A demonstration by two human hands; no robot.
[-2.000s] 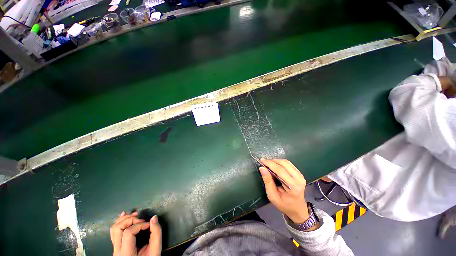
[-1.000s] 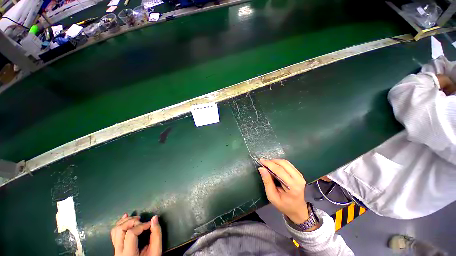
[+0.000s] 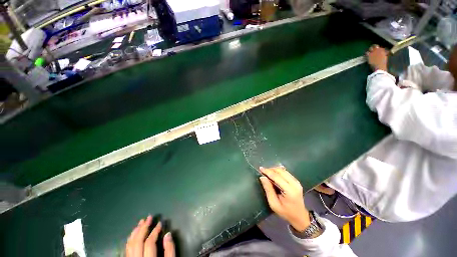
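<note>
My right hand (image 3: 285, 195) holds thin dark tweezers (image 3: 270, 181) between thumb and fingers over the green bench top (image 3: 165, 185). The tip is at the lower end of a pale crackled strip of scratches or tape residue (image 3: 249, 143). My left hand (image 3: 150, 241) is at the bottom edge, partly cut off, fingers apart and holding nothing visible. A white square card (image 3: 207, 133) with small marks on its top edge lies against the divider rail (image 3: 165, 136), up and left of my right hand.
A white torn strip (image 3: 74, 238) is at the lower left. The green conveyor belt (image 3: 200, 80) runs beyond the rail. A person in a white coat (image 3: 411, 113) is at the right, a hand on the rail. A blue box (image 3: 198, 27) stands on the cluttered bench opposite.
The view has tilted up, showing more of the opposite bench. My left fingers have straightened and spread. The neighbouring person's hand has reached out to the rail. My right hand keeps the tweezers.
</note>
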